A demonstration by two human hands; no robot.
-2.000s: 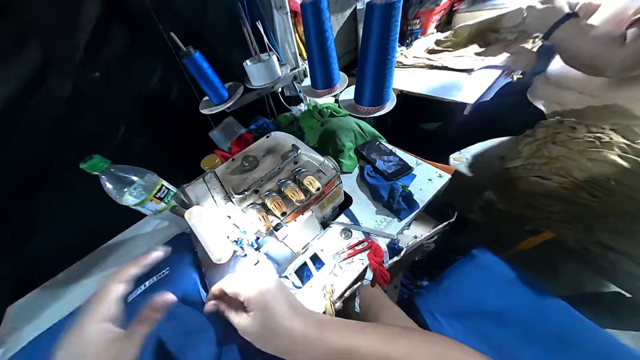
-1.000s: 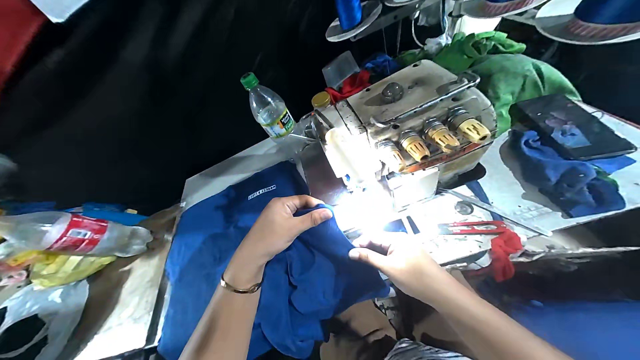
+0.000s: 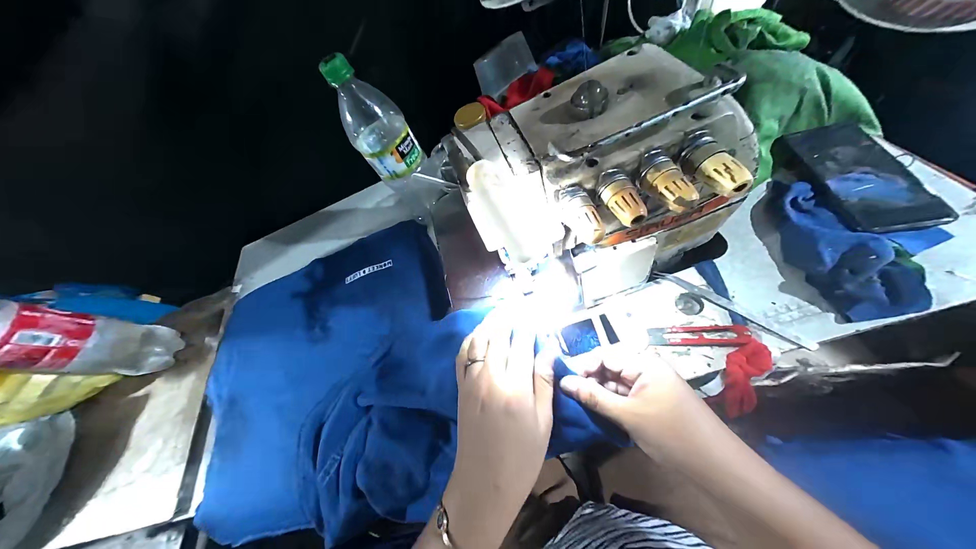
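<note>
A blue garment (image 3: 305, 366) with a small printed patch lies over the left of the sewing table, bunched toward its front. My left hand (image 3: 503, 374) lies flat on its edge, fingers pointing at the brightly lit needle area of an overlock sewing machine (image 3: 633, 137). Close by on the right, my right hand (image 3: 625, 381) pinches the garment's edge between thumb and fingers. Glare hides the needle, the presser foot and my left fingertips. Red-handled thread snips (image 3: 698, 335), with red cloth (image 3: 747, 374) at their end, lie right of the needle area.
A plastic bottle with a green cap (image 3: 381, 126) stands behind the garment. Right of the machine, a smartphone (image 3: 865, 179) rests partly on a blue cloth scrap (image 3: 846, 252). Green cloth (image 3: 801, 88) is heaped behind. Another bottle with a red label (image 3: 84, 339) lies at far left.
My left hand has moved from pinching the garment left of the needle area to lying flat on the cloth just before it. My right hand still pinches the edge. The view has come closer.
</note>
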